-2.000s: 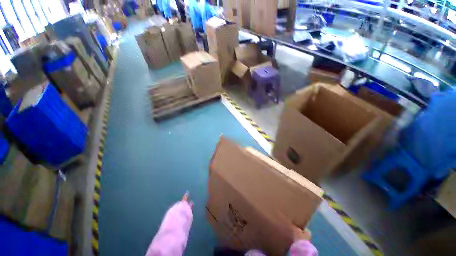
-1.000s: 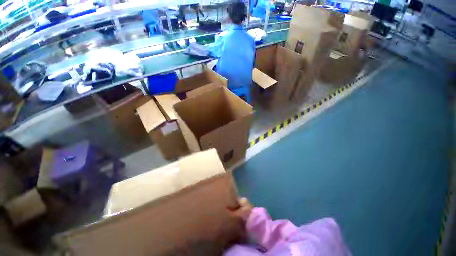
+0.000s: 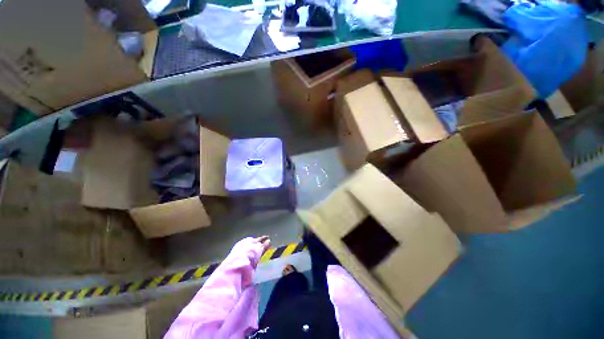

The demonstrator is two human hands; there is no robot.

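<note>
A brown carton (image 3: pixel 417 248) is tilted in front of me at the right, beside my right sleeve. Its flaps face up, with a dark square gap between them. My left hand (image 3: pixel 263 243) is small, at the end of a pink sleeve; it looks empty with its fingers loosely extended, near the purple stool (image 3: pixel 254 165). My right hand is not visible; only its sleeve shows, running behind the carton's near edge, so its grip cannot be seen.
An open carton (image 3: pixel 171 217) with dark grey items stands left of the stool. Open cartons (image 3: pixel 447 182) stand at right. A bench (image 3: pixel 410 14) holds whitish bags, a black mat and a large carton. A person's blue sleeve (image 3: pixel 546 46) shows upper right. Yellow-black tape (image 3: pixel 199 272) crosses the floor.
The view has turned to face the bench and down. The carton has moved from front left to my right side, with its flaps now showing. My left hand has come into view; my right hand has gone from view.
</note>
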